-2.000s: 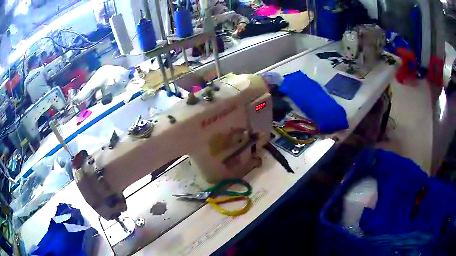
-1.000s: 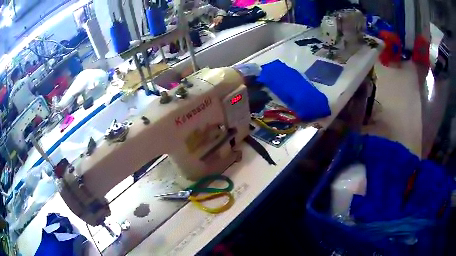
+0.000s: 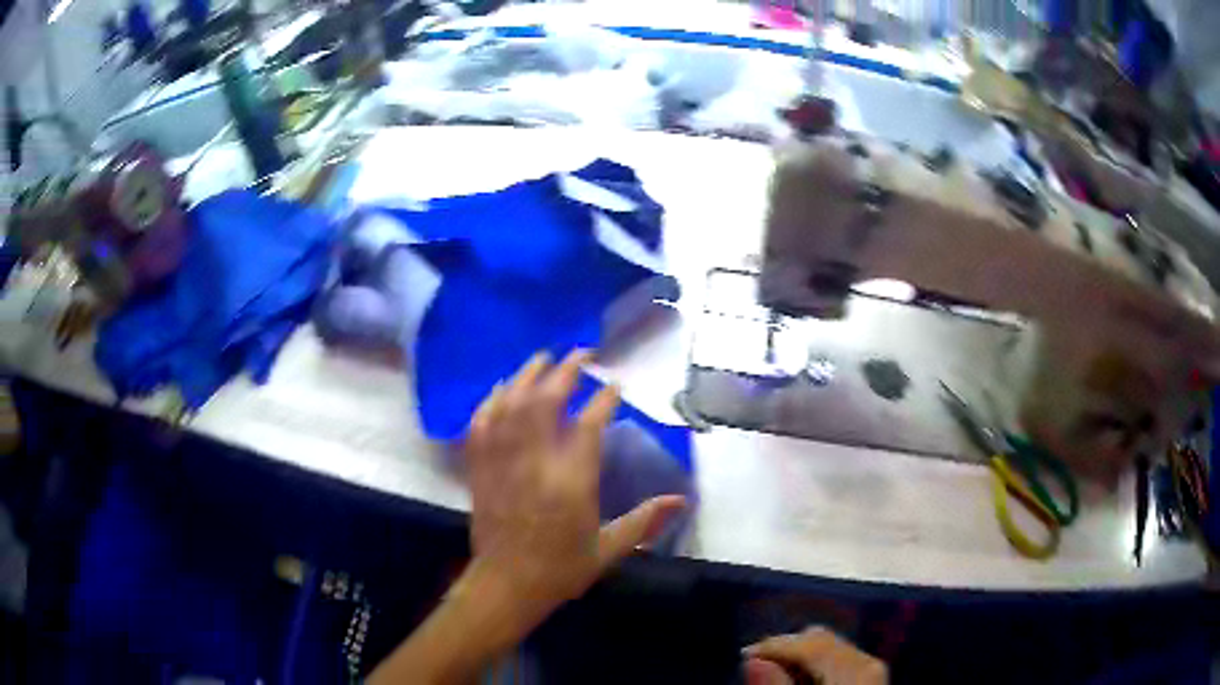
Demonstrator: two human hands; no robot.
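Observation:
A loose pile of bright blue cloth pieces, with pale grey and white parts showing, lies on the white table left of the needle. My left hand is over the pile's near edge, fingers spread, holding nothing that shows. My right hand is low at the picture's bottom edge, partly cut off, with fingers curled; whether it holds anything cannot be told. The cream sewing machine stands at the right, its needle area away from both hands. The view is blurred.
Scissors with green and yellow handles lie right of the machine bed. A second blue cloth stack lies at the far left beside a maroon machine. Small dark tools are at the right edge. The table's front edge curves below.
The view has swung left, bringing the cloth pile to the middle and moving the machine to the right. Both hands have come into view. The crate at the right is out of view.

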